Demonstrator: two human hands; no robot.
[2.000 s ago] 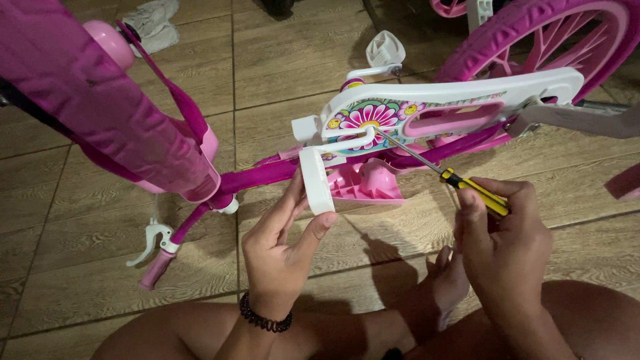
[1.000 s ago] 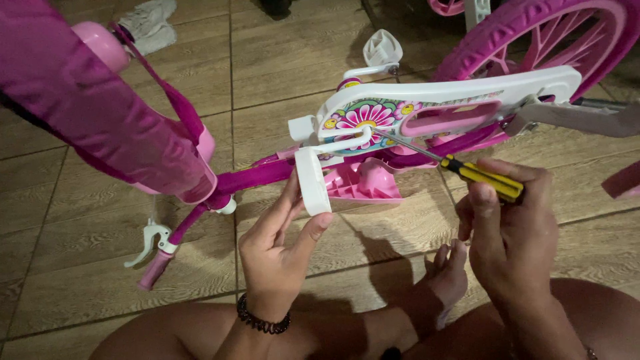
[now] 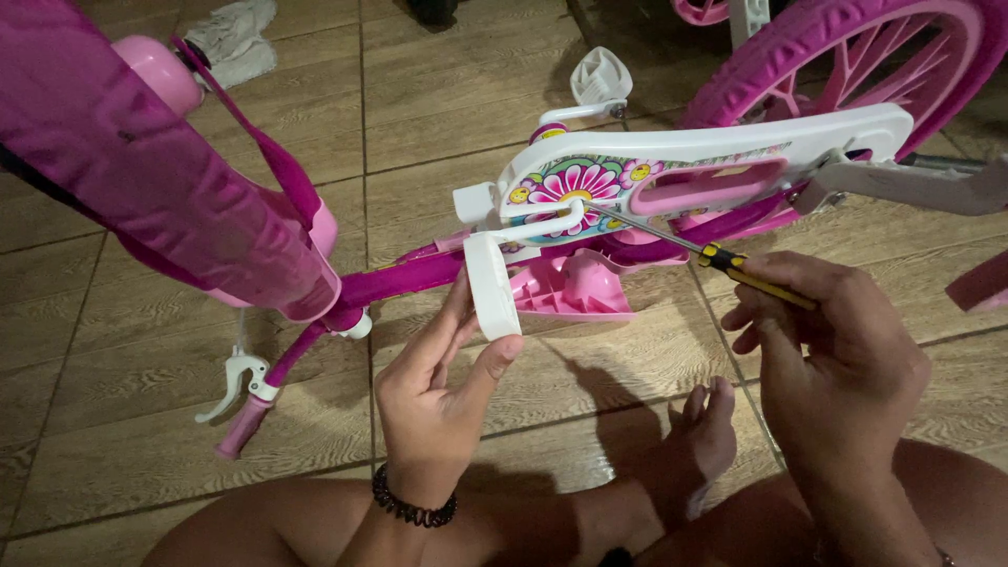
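A pink and white child's bicycle lies on its side. My left hand [image 3: 441,402] holds the white pedal [image 3: 492,287] on the near crank arm [image 3: 543,227], thumb at its lower end. In my right hand [image 3: 839,370] is a screwdriver [image 3: 756,283] with a yellow and black handle. Its shaft points left, and its tip is at the crank's bend, over the flower-printed white chain guard [image 3: 835,130]; whether it touches a screw cannot be told. The far white pedal [image 3: 601,76] stands beyond the guard. A pink plastic part [image 3: 575,287] lies below the frame.
The rear wheel [image 3: 787,63] rises at the upper right. At left are the front tyre [image 3: 150,157], a brake lever [image 3: 236,382] and a handlebar grip [image 3: 242,427]. A white cloth [image 3: 236,39] lies on the wood-look floor tiles [image 3: 441,94]. A bare foot [image 3: 705,441] is below the bicycle.
My right hand has shifted slightly, and its fingers sit differently on the screwdriver's handle. My left hand stays on the pedal.
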